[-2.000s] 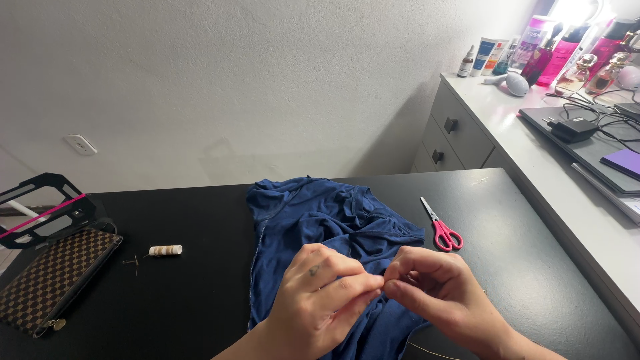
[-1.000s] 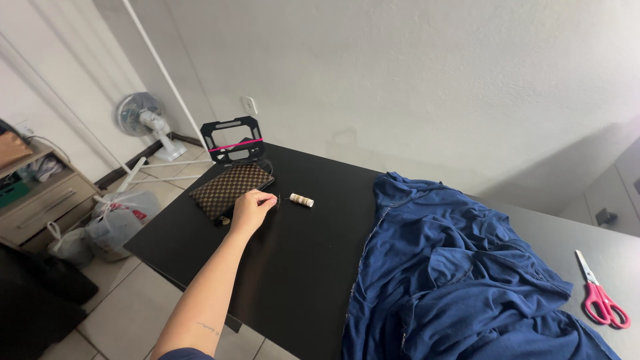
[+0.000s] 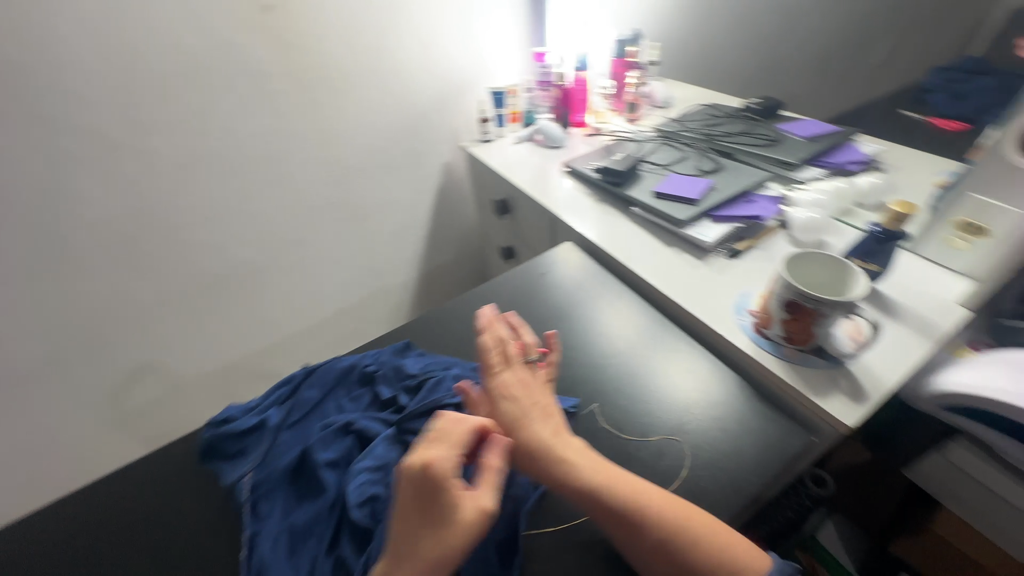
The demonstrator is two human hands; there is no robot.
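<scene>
Blurred by motion, my left hand (image 3: 452,484) has its thumb and forefinger pinched together beside the right wrist; whether something fine lies between them cannot be told. My right hand (image 3: 520,384) reaches over the right edge of the blue cloth (image 3: 320,448), fingers extended and apart. Red-pink handle parts of the scissors (image 3: 544,353) show between and beside its fingers; the rest is hidden, and no firm hold is visible. The cloth lies bunched on the black table (image 3: 640,384). A pale thread (image 3: 686,460) curves over the table right of the cloth, partly behind the right forearm.
A white dresser (image 3: 656,256) adjoins the table at the right. On it are a mug (image 3: 812,300) on a coaster, a dark laptop (image 3: 672,180) with cables and purple pads, and several bottles (image 3: 578,96) at the back. A mirror reflects part of this.
The view has swung far right. My left hand, near the checkered pouch one second ago, is now by the cloth. My right hand, out of view then, is over the scissors.
</scene>
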